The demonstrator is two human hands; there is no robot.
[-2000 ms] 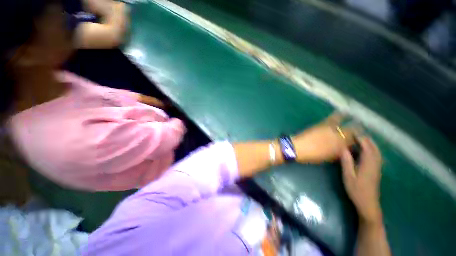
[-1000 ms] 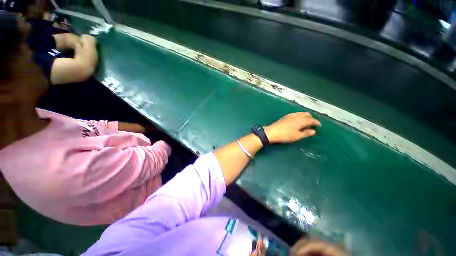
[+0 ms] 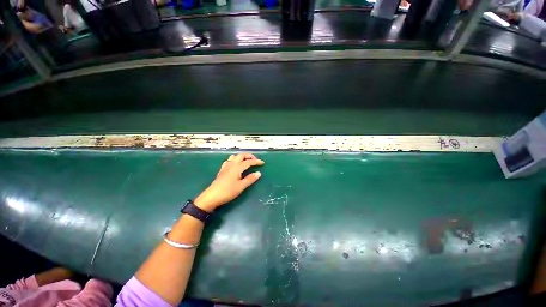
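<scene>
My left hand (image 3: pixel 234 178) rests on the glossy green workbench top (image 3: pixel 353 204), near the whitish bench edge strip (image 3: pixel 239 142). Its fingers are a little apart and it holds nothing. A black smartwatch (image 3: pixel 196 210) and a pale bracelet (image 3: pixel 179 242) are on my left wrist. My right hand is not in view. A retail box (image 3: pixel 524 150), white with a dark product picture, stands tilted at the right edge of the picture, by the strip, and is partly cut off.
The dark green conveyor belt (image 3: pixel 269 90) runs beyond the strip. A person's pink sleeve (image 3: pixel 66 294) is at the lower left. Other people show small at the far upper left and upper right. A dark object (image 3: pixel 532 252) is cut off at the right edge.
The view has swung right, from the neighbour to the bench ahead. My hands were together two seconds ago; my left now lies alone and my right has left view. The retail box has come into view.
</scene>
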